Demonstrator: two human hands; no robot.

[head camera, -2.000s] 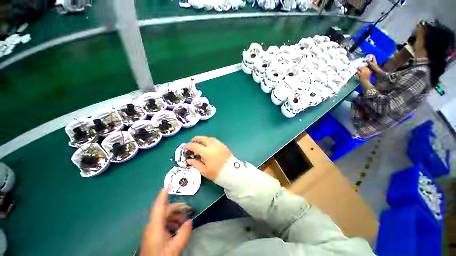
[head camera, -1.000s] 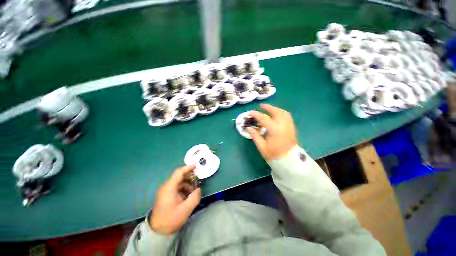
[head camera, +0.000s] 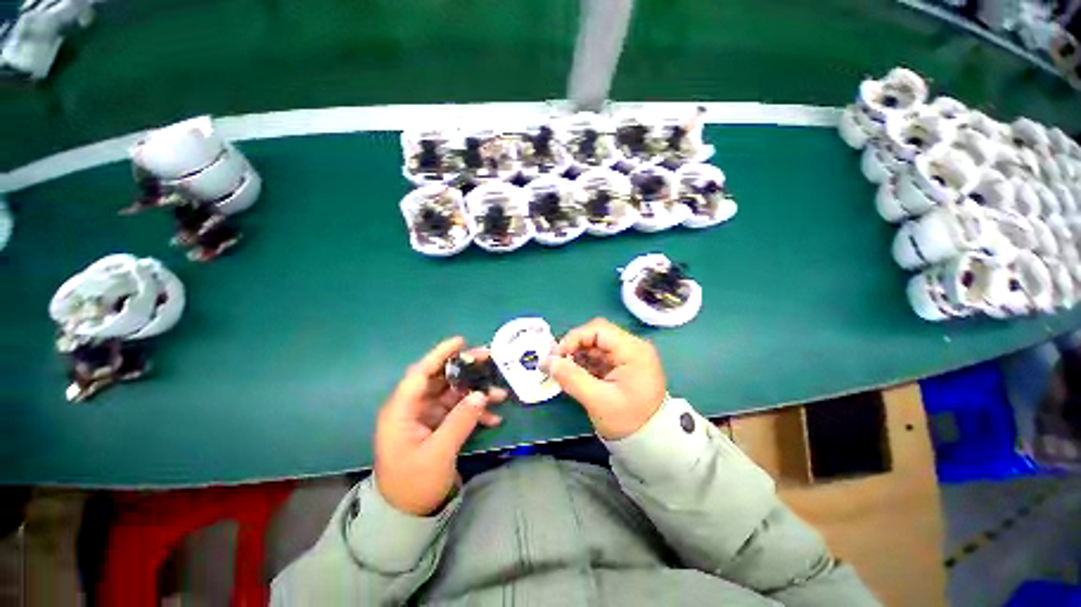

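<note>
My left hand (head camera: 429, 427) holds a dark module (head camera: 469, 372) between thumb and fingers, just left of a white housing. My right hand (head camera: 608, 377) pinches the right edge of that white housing (head camera: 525, 357), which has a round dark centre hole and faces up. Whether wires join module and housing cannot be told. An open white shell with a dark module seated in it (head camera: 660, 291) rests on the green bench above my right hand.
Two rows of open shells with modules (head camera: 554, 211) stand at the bench's centre back. Stacked white housings (head camera: 948, 243) fill the right. Half-assembled units (head camera: 117, 299) with hanging electronics lie left. A cardboard box (head camera: 771, 446) and red stool (head camera: 190, 534) are below the edge.
My right hand has let go of the shell with the module, left it on the bench and moved left to the white housing. My left hand keeps the dark module. The view has swung right.
</note>
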